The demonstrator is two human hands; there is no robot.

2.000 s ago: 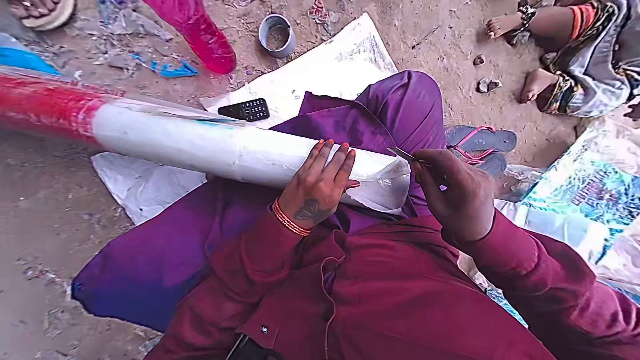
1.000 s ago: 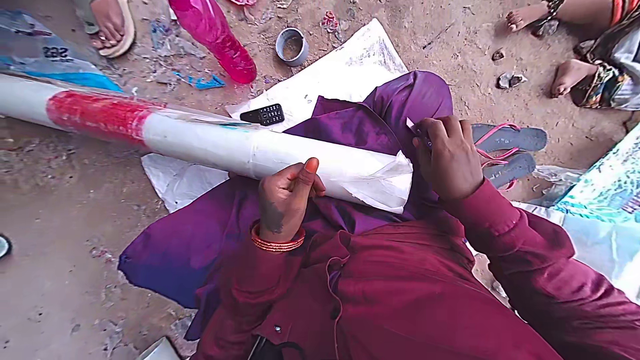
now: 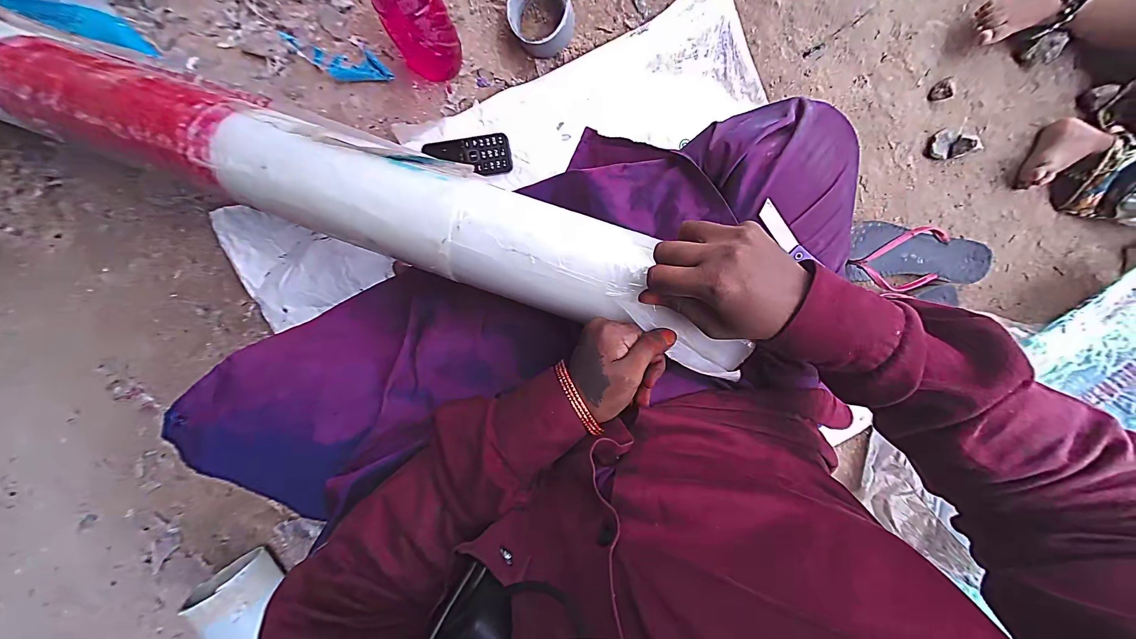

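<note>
A long white tube with a red band (image 3: 355, 191) lies diagonally across my lap, wrapped in clear plastic film. My left hand (image 3: 621, 368) is closed at the tube's lower edge, thumb against the curled fingers; what is pinched there is too small to tell. On top of the tube near its right end rests my right hand (image 3: 723, 280), fingertips bent against the white wrapping. A thin flat white blade-like piece (image 3: 779, 226) sticks out past the back of that hand; how it is held is hidden. A loose white flap (image 3: 710, 355) hangs at the tube's end below my right hand.
A keypad phone (image 3: 470, 153) lies on a white sheet (image 3: 657, 80) behind the tube. Beyond are a grey cup (image 3: 541, 27) and a pink bottle (image 3: 422, 40). Grey flip-flops (image 3: 923, 253) sit at right, near another person's bare feet (image 3: 1061, 151). A pale pipe piece (image 3: 235, 595) is at lower left.
My right hand has moved left from beyond the tube's end onto the wrapping. My left hand has gone from the tube's upper surface to its lower edge.
</note>
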